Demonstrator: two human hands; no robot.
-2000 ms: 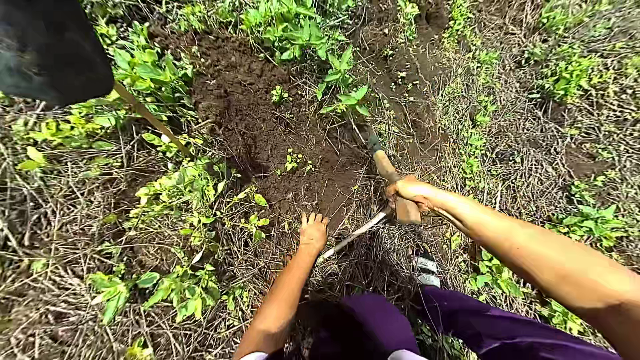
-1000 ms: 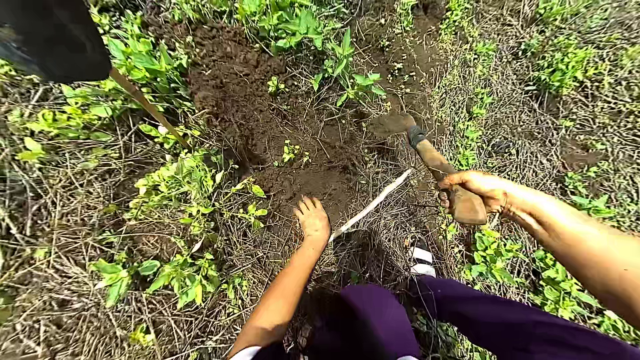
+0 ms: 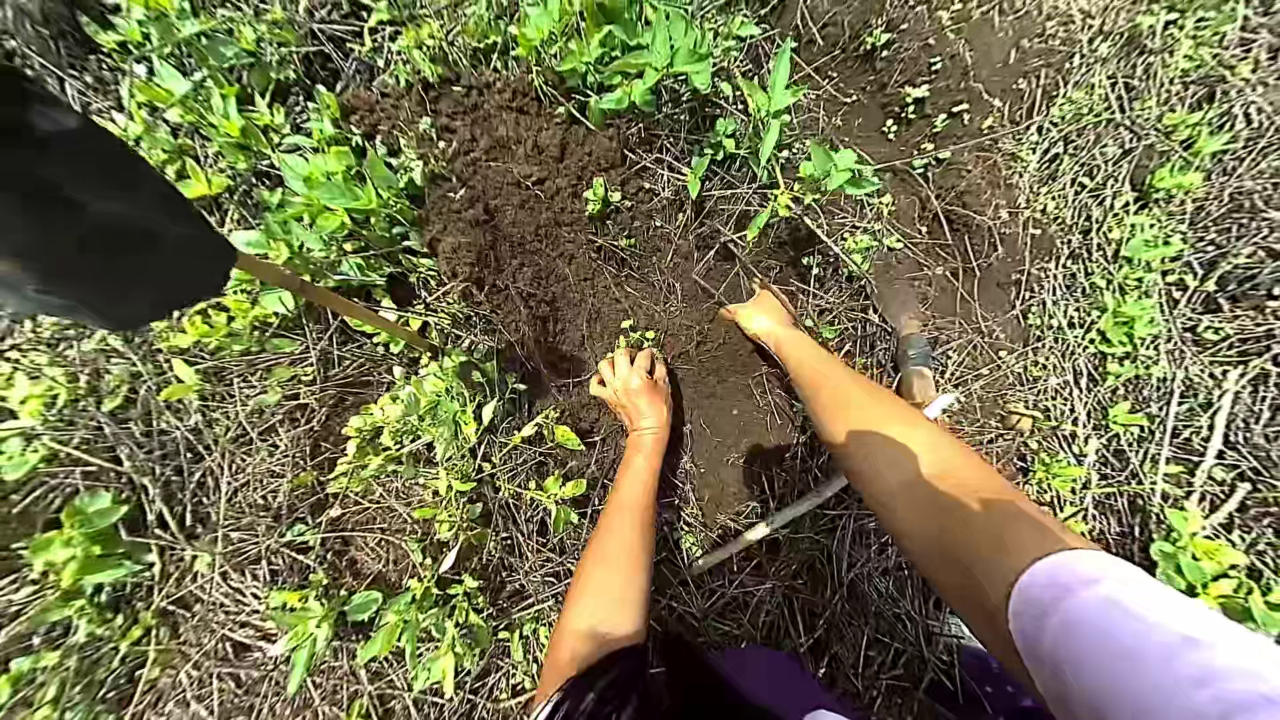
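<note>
My left hand (image 3: 636, 390) rests with bent fingers on bare dark soil (image 3: 728, 420), just below a small seedling (image 3: 636, 338). Whether its fingers hold any of that seedling cannot be told. My right hand (image 3: 762, 316) reaches onto the soil to the upper right of it, at the edge of dry stalks; its fingertips are partly hidden, and a thin stem lies by them. The hand tool with a metal blade (image 3: 897, 300) and wooden handle (image 3: 915, 384) lies right of my right forearm, which hides part of it. A pale stick (image 3: 770, 524) passes under the forearm.
A dark rounded object (image 3: 100, 215) fills the upper left. A thin wooden stick (image 3: 335, 302) slants from it into the weeds. Leafy plants (image 3: 640, 60) stand at the top, and loose dug soil (image 3: 520, 190) lies below them. Dry stalks cover the ground at both sides.
My right hand has let go of the tool's wooden handle and moved left onto the soil. The tool now lies on the ground. My left hand has moved a little forward to the seedling.
</note>
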